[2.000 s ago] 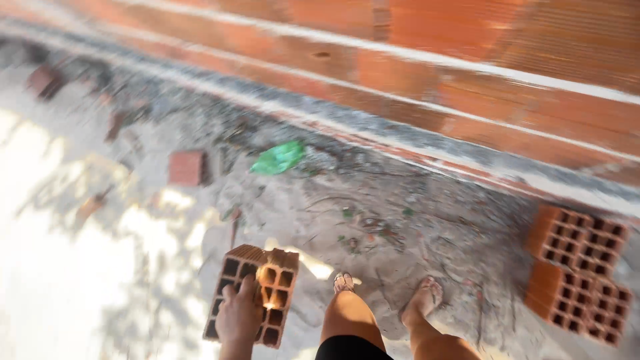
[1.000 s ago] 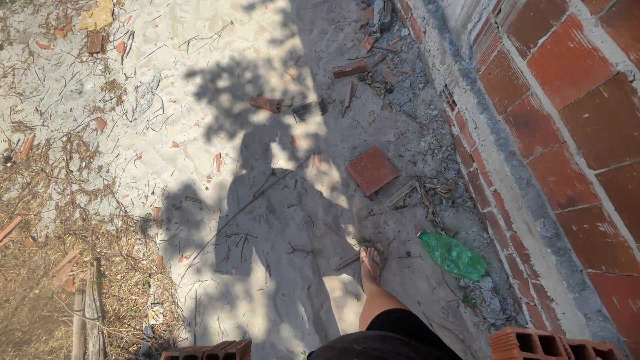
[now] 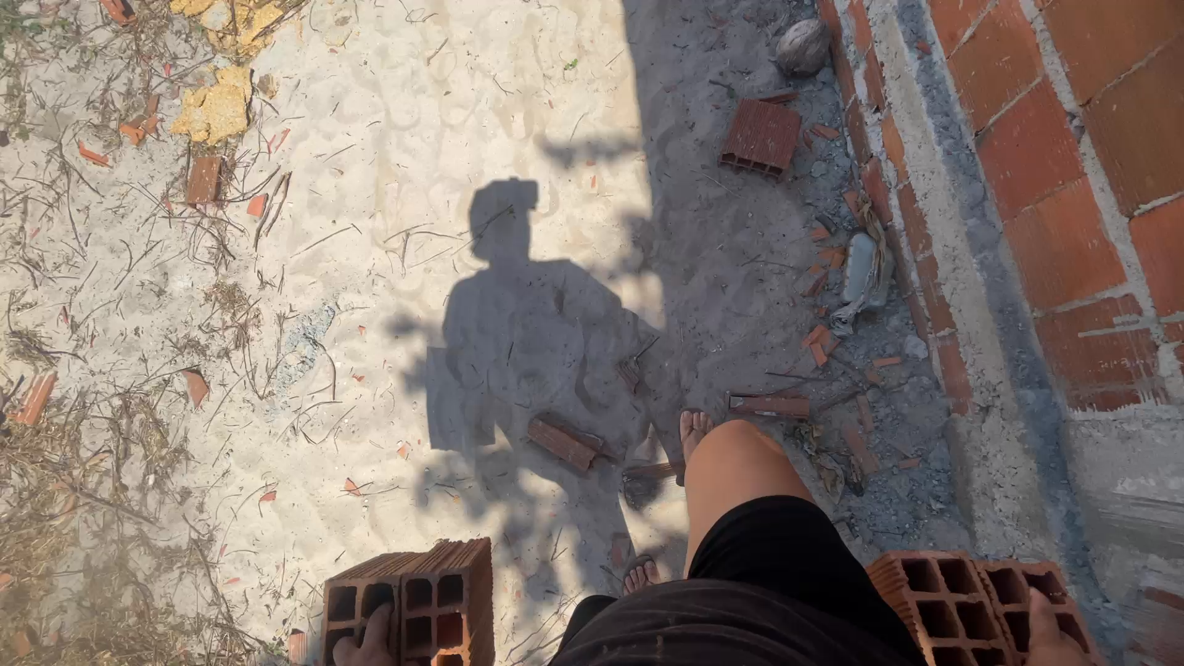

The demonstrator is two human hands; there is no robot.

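Observation:
At the bottom left, my left hand (image 3: 367,638) grips a pair of hollow clay bricks (image 3: 476,592), its fingers hooked into their open cells. My right hand (image 3: 1050,634) holds another pair of hollow clay bricks (image 3: 893,578) at the bottom right, a finger on the cell openings. Both pairs hang beside my legs, cell ends up. The lower parts of both hands and of the bricks are cut off by the frame's edge.
A brick wall (image 3: 1027,185) with a mortar ledge runs along the right. On the sand lie a broken brick piece (image 3: 564,442), a hollow brick (image 3: 763,134), a coconut husk (image 3: 803,48), a plastic bottle (image 3: 860,268) and rubble. Dry twigs (image 3: 92,462) spread at left.
The view has turned and moved forward along the wall; the green bottle is out of sight. Two seconds ago one hand was on bricks at ground level; now both hands carry bricks.

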